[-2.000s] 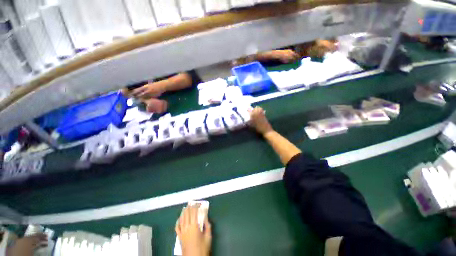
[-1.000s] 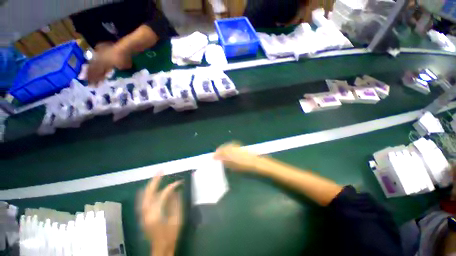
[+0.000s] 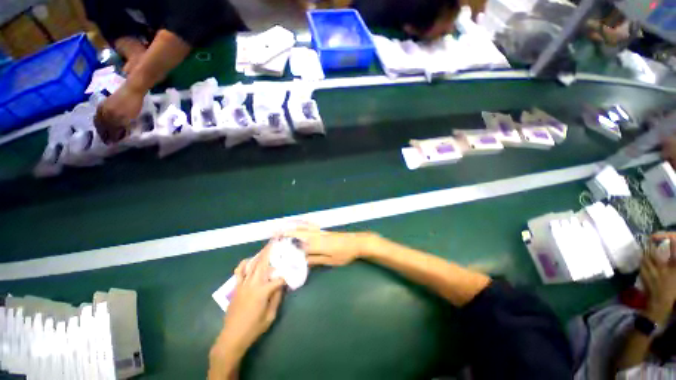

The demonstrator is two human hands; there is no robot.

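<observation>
My left hand [image 3: 256,293] is closed around a white carton [image 3: 224,292], whose lower left end with a bit of purple shows past the fingers. My right hand [image 3: 322,245] meets it from the right, its fingers on a crinkled white bagged product [image 3: 289,263] at the carton's upper right end. The fingers hide most of the carton and its opening. Both hands are over the green worktop [image 3: 356,319], just on the near side of the white strip.
Bagged products [image 3: 237,115] stand in a row on the belt; another person's hand [image 3: 118,115] touches the row's left part. Cartons [image 3: 482,141] lie on the belt at right. Grouped cartons stand at left [image 3: 67,341] and right [image 3: 571,249]. Blue bins [image 3: 341,56] are on the far side.
My hands have come together at the carton, and the bagged product now shows between them. Belt cartons have shifted left. The other person's hand has moved onto the bag row.
</observation>
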